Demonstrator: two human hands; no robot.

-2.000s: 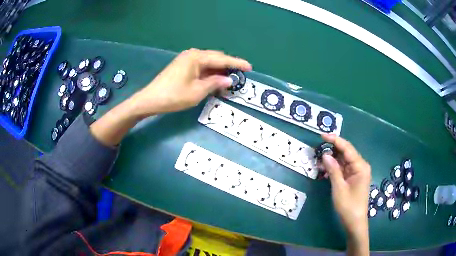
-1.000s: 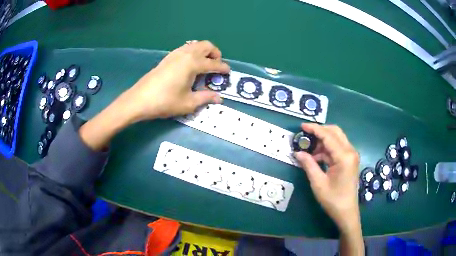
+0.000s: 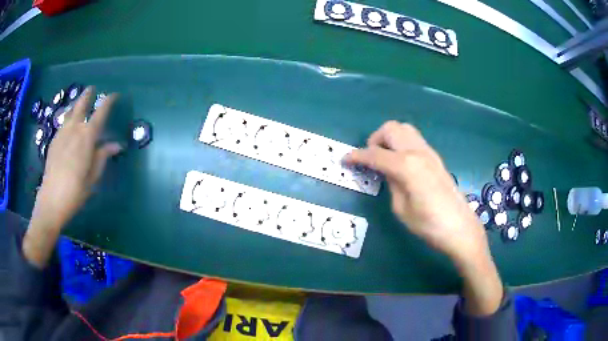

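Observation:
A white four-position board (image 3: pixel 287 150) lies at centre, and a second one (image 3: pixel 273 213) lies nearer to me. No black rings show on their visible parts. My right hand (image 3: pixel 357 160) has its fingertips at the right end of the upper board; whether they hold a part is hidden. My left hand (image 3: pixel 100 126), blurred and fingers apart, is over the left pile of round black parts (image 3: pixel 60 116). One black part (image 3: pixel 141 133) lies just right of that hand. A filled board (image 3: pixel 390 28) with black rings lies at the top.
A blue bin (image 3: pixel 13 126) of black parts is at the left edge. Another pile of black parts (image 3: pixel 505 195) lies right, beside a thin stick (image 3: pixel 557 209) and a small bottle (image 3: pixel 587 201). A red object (image 3: pixel 60 5) is top left. Blue bins (image 3: pixel 87 266) show below the bench edge.
The filled board has moved up and away from me. My left hand has let go of it and moved to the left pile. My right hand has moved left, and its black part no longer shows.

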